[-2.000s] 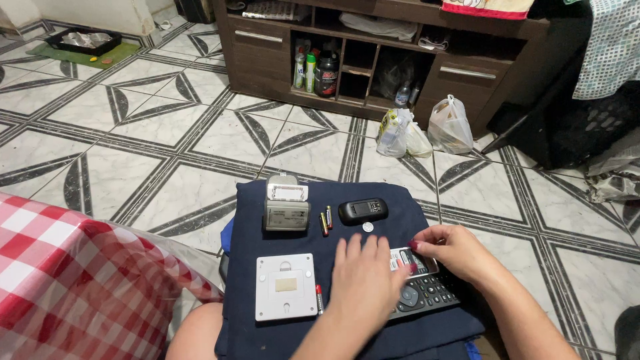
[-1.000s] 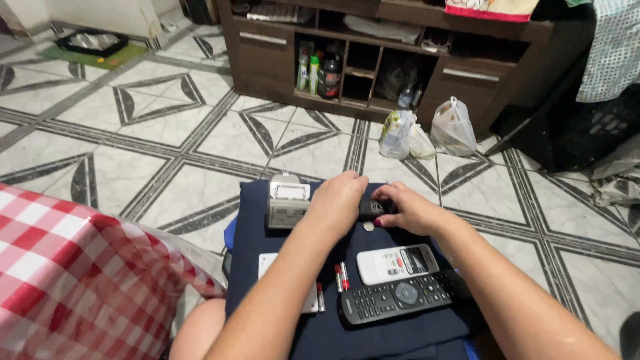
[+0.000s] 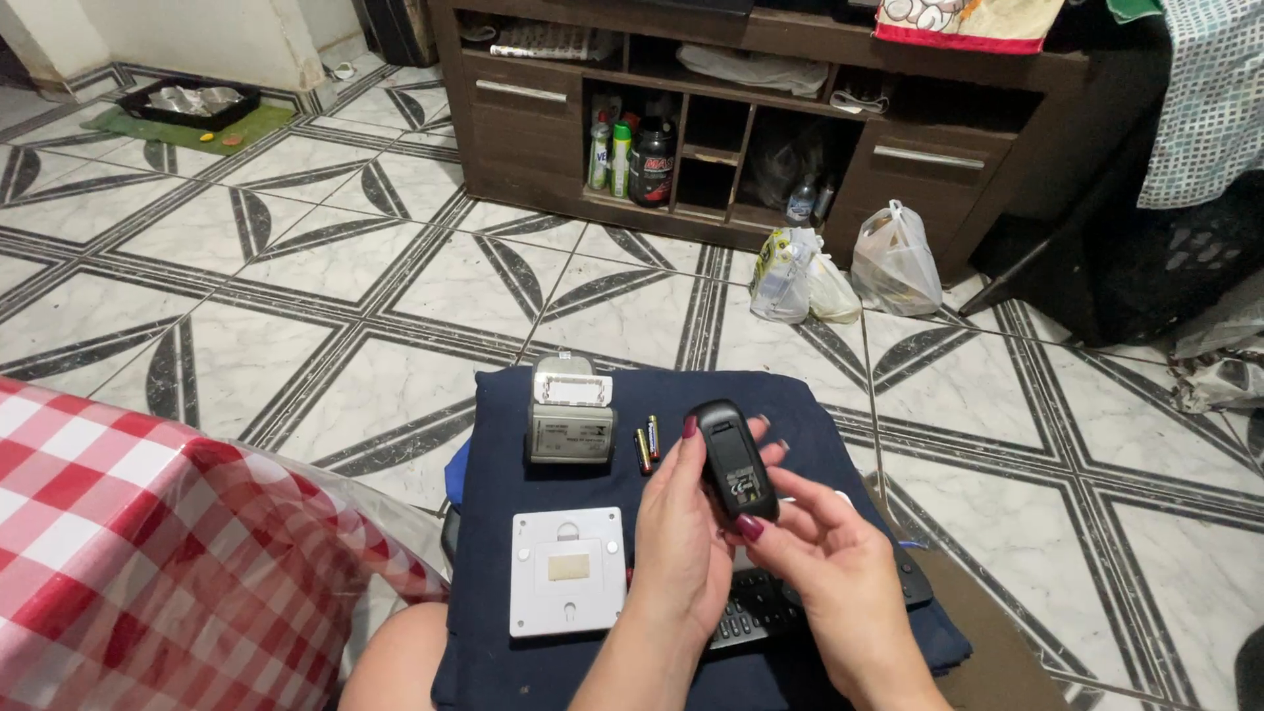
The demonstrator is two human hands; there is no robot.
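Both my left hand (image 3: 681, 523) and my right hand (image 3: 825, 563) hold a small black oval plastic device (image 3: 733, 459), its labelled side turned up, above a dark blue cloth (image 3: 484, 592). Left of it, two AAA-type batteries (image 3: 647, 445) lie side by side. A grey device with a raised white-lined flap (image 3: 571, 433) stands at the cloth's back left. Nearer lies a white square plastic unit (image 3: 569, 612), seen from its back. A black remote control (image 3: 755, 607) lies partly under my hands, and they mostly hide the white remote.
A red-and-white checked tablecloth (image 3: 128, 553) covers a table at left. Beyond the tiled floor stands a dark wooden cabinet (image 3: 523, 133) with bottles inside. Plastic bags (image 3: 897, 259) sit before it. A black tray (image 3: 188, 104) rests on a green mat at the far left.
The black oval device lay on the cloth two seconds ago; my hands moved from the remotes to it and now hold it up, nearer to me.
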